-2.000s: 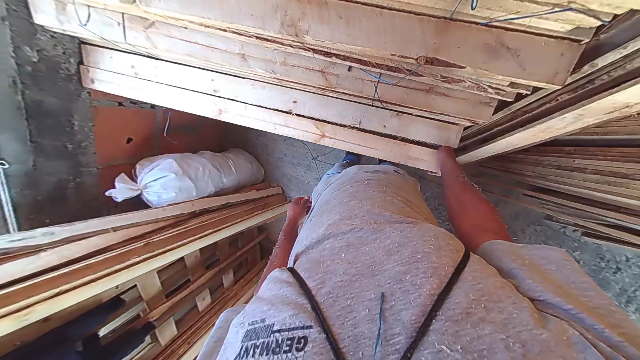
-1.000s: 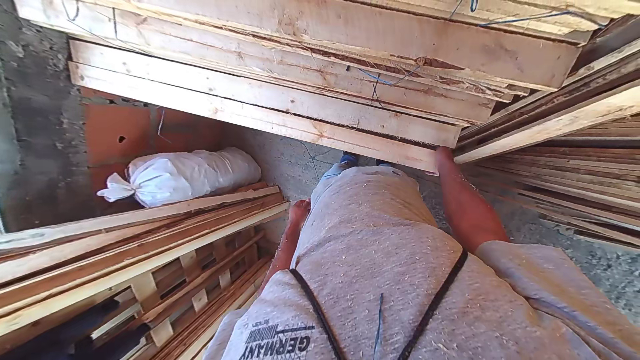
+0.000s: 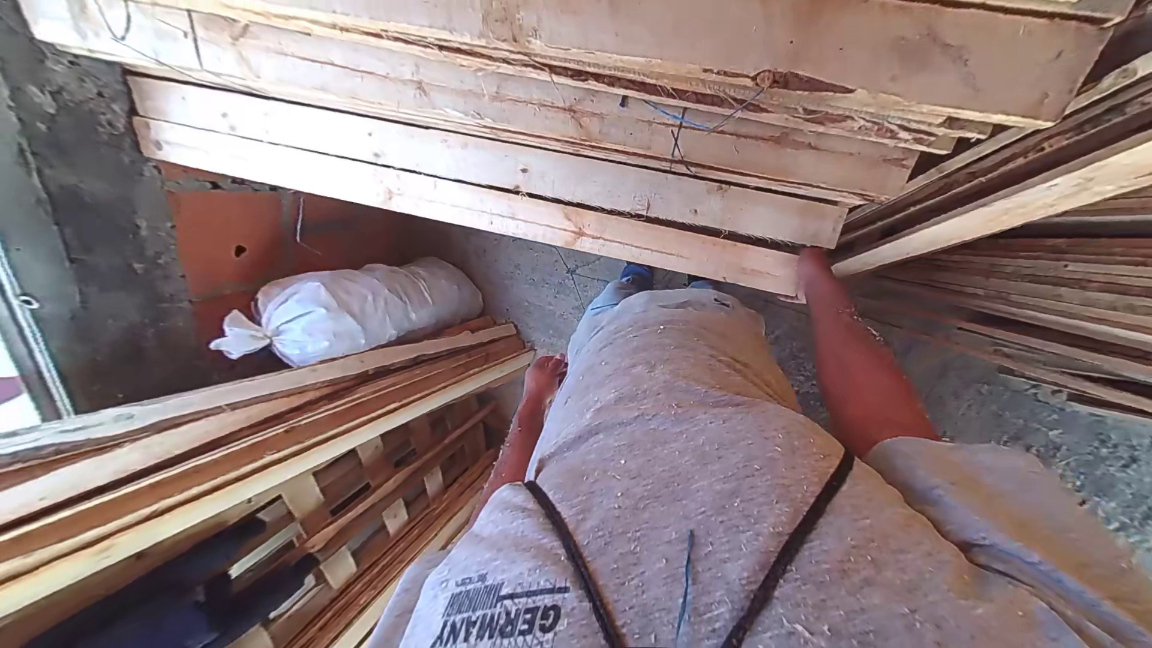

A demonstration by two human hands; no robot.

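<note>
My right hand [image 3: 814,270] is at the right end of a long pale wooden board [image 3: 468,209], the nearest of a stack; its fingers are mostly hidden, so its grip cannot be made out. Another board [image 3: 504,162] lies directly behind that one. My left hand [image 3: 545,373] hangs low beside my leg, near the ends of the boards at the lower left [image 3: 360,396]; whether its fingers hold anything is not visible. Sawdust and wood chips cling to my shirt and arms.
A tied white sack [image 3: 369,310] lies against the brick wall [image 3: 225,238]. Thin strips of wood [image 3: 1035,297] are piled at the right. Blue twine [image 3: 688,117] hangs on the upper stack. Slatted wooden pieces [image 3: 369,468] are at the lower left, above a concrete floor.
</note>
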